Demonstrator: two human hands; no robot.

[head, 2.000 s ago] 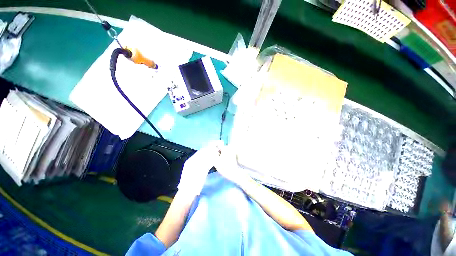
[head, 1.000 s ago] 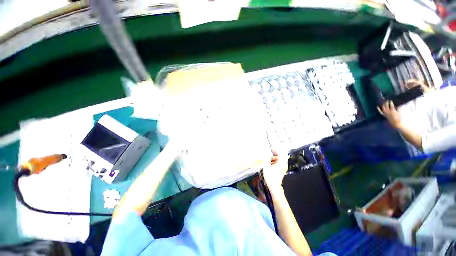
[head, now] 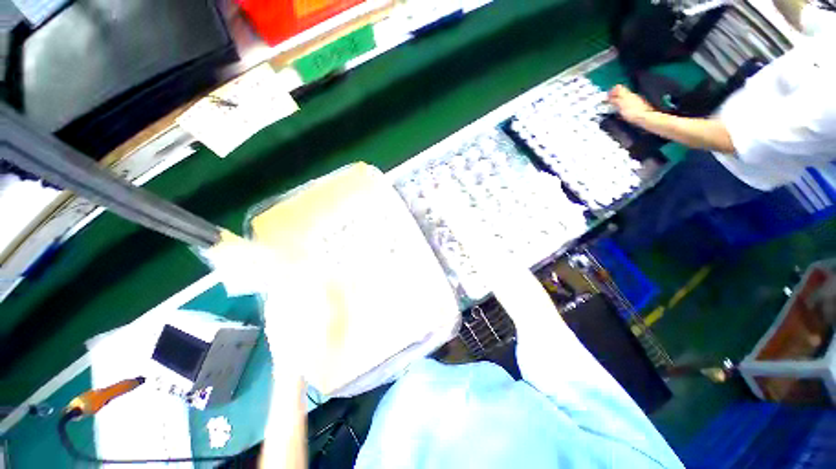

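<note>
A lined box point(head: 367, 302) with tan sheet and clear bag around its edges lies in front of me, its white contents overexposed. Right of it is a clear blister tray point(head: 435, 197) with white parts. My left hand point(head: 286, 334) is over the box's left side, washed out, fingers indistinct. My right hand point(head: 506, 273) is at the blister tray's near edge, also washed out. Whether either hand holds anything cannot be told. A dark tray of densely packed white parts point(head: 582, 142) lies beyond.
A grey meter point(head: 225, 362), orange-handled tool point(head: 105, 396) with black cord and small white cluster point(head: 219, 431) are at left. A black tray point(head: 610, 353) sits by a wire rack at lower right. A person's hand point(head: 632, 106) reaches the far tray. A metal post slants at upper left.
The view has turned and shifted. My right hand has moved from the box's near right corner onto the blister tray's edge. The other person's hand now reaches the far tray of parts.
</note>
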